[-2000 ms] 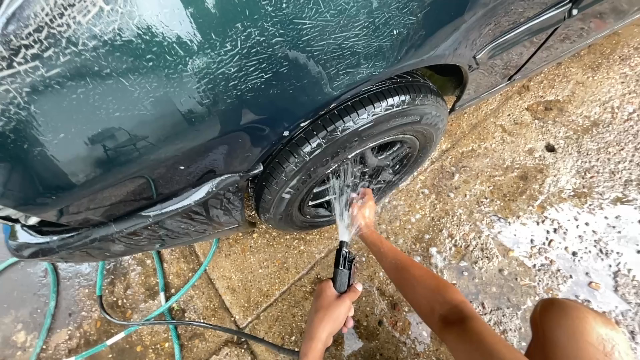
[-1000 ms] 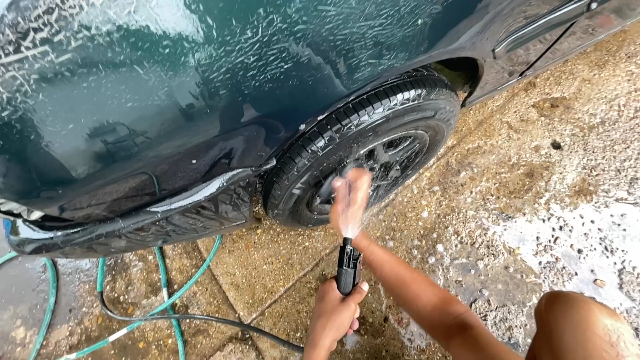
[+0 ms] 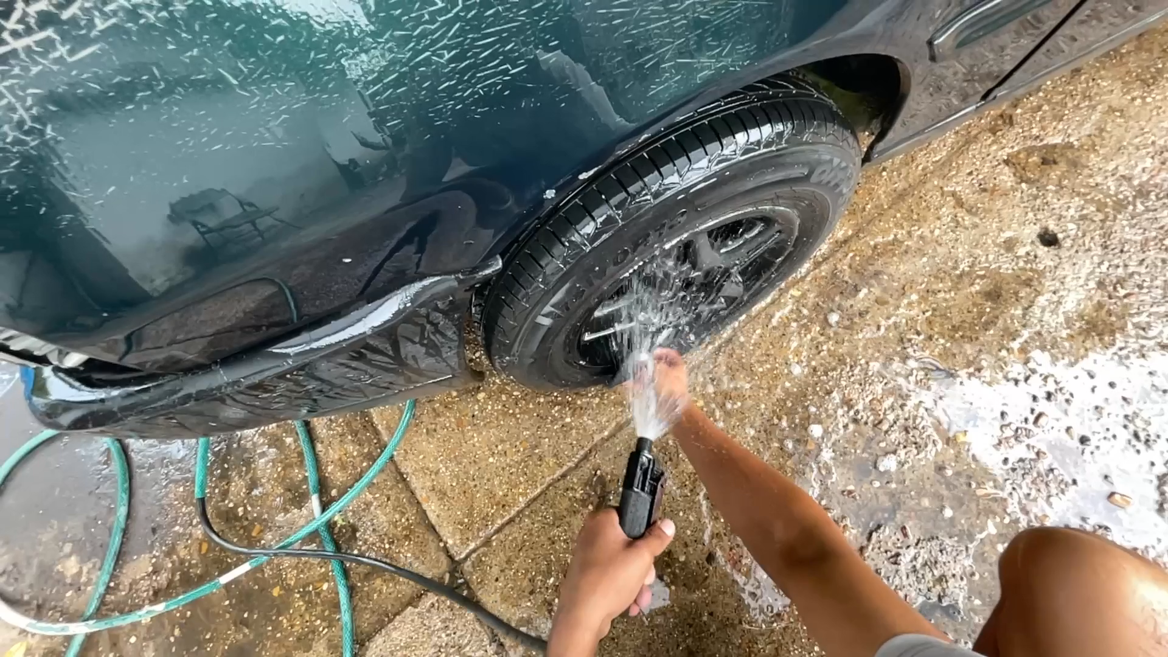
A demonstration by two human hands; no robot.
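My left hand [image 3: 607, 566] grips a black spray gun [image 3: 641, 493] at the bottom centre, its nozzle pointing at the car's wheel. Water fans out of it over the spoked wheel rim [image 3: 721, 265] and over my right hand [image 3: 664, 376]. That hand is at the lower edge of the tyre [image 3: 566, 319], partly hidden by the spray; whether its fingers hold anything cannot be seen. The dark green car body [image 3: 438, 182] is wet, with white streaks on its upper part.
A green hose [image 3: 365, 479] and a black hose [image 3: 383, 564] lie in loops on the wet pebbled paving at lower left. The bumper [image 3: 274, 392] overhangs them. White foam [image 3: 1077, 438] lies on the ground at right, near my bent knee [image 3: 1077, 593].
My right hand was raised in front of the nozzle one second ago and is now lower, by the tyre's bottom edge. The spray reaches the wheel again. My left hand keeps its grip.
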